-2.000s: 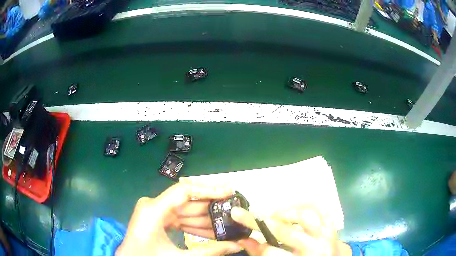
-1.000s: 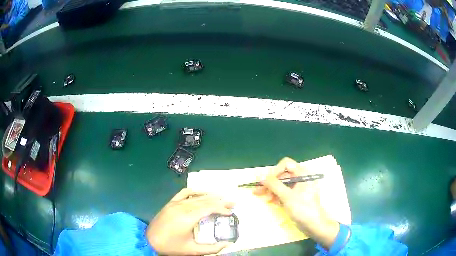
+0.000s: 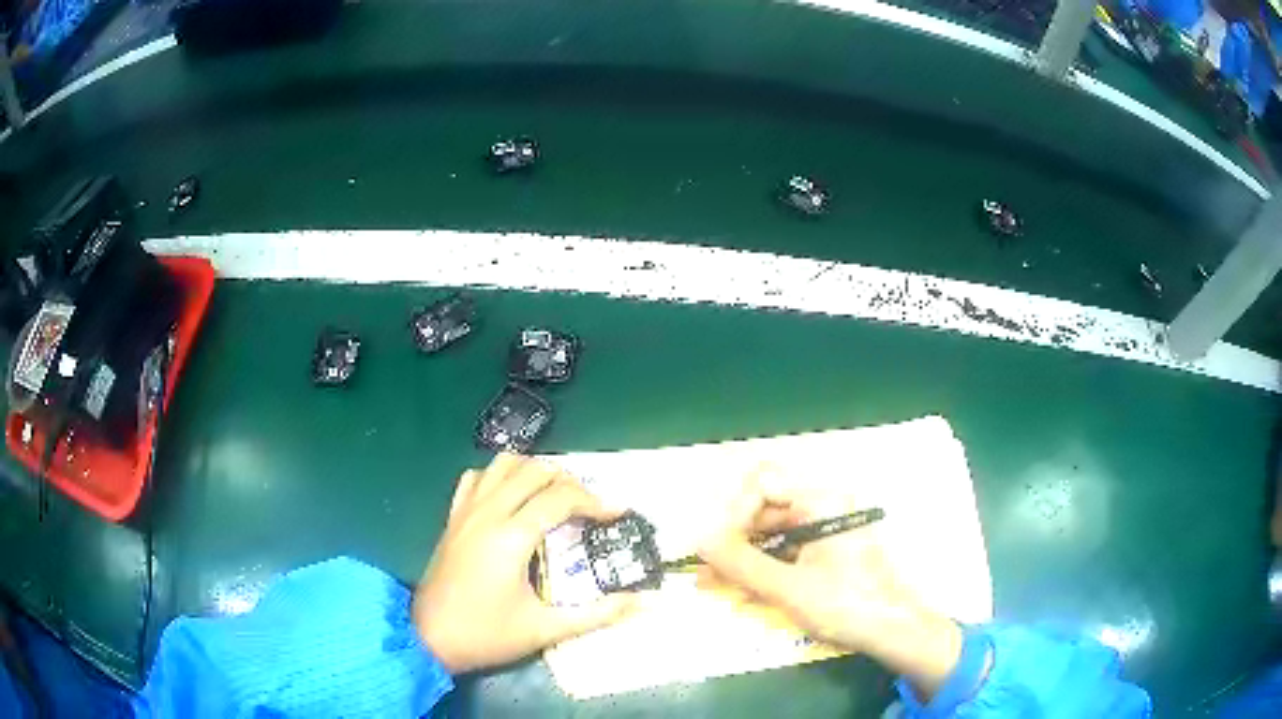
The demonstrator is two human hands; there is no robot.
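My left hand holds a black rounded-square watch housing, open side up with silvery parts showing. A pale piece with a small blue mark shows beside it in the same hand. My right hand grips dark tweezers; their tips point left, at the housing's right edge. Whether they touch it I cannot tell. Both hands are over white sheets, with some yellow showing near my right hand.
Several black housings lie left of and behind the sheets. Others lie beyond the worn white strip. A red tray with a boxy black device and cables is at far left. A grey post stands at right.
The tweezers have moved from over the sheets to the housing's right edge. The housing now shows its dark inside with silvery parts more clearly. The view has shifted slightly.
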